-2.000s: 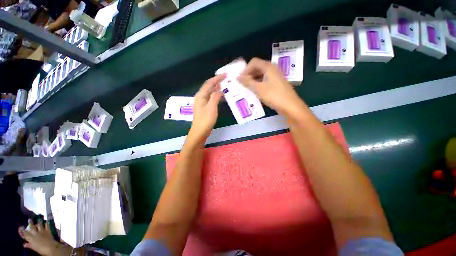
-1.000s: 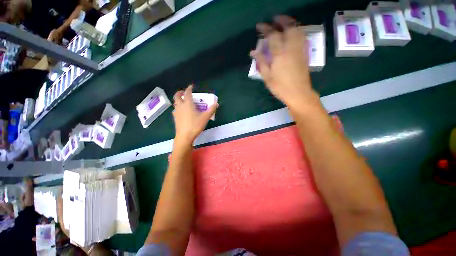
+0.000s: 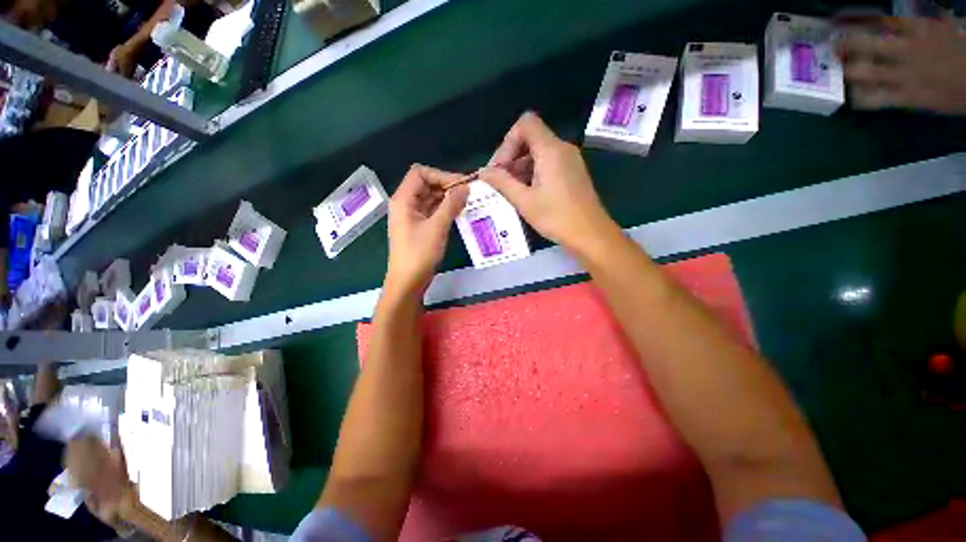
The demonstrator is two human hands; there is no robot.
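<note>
A white retail box (image 3: 488, 235) with a purple cylinder picture lies in front of me, between the dark green belt and the pale rail. My left hand (image 3: 429, 217) is at its upper left end, thumb and fingertips pinched together at the top edge. My right hand (image 3: 540, 185) is at the upper right end, its thumb and fingers pinching the same end. A thin brownish line shows between the fingertips; I cannot tell what it is. The top flap is mostly hidden by the fingers.
Boxes lie on the belt at left (image 3: 351, 210) and upper right (image 3: 718, 93). Another person's hand (image 3: 906, 64) is at the far upper right. A red foam mat (image 3: 551, 413) lies under my forearms. A stack of flat cartons (image 3: 196, 434) stands at left, beside another worker's hand.
My right hand has come back from the boxes at upper right to the box in front. My left hand has moved slightly right with this box. Another person's hand has appeared at upper right.
</note>
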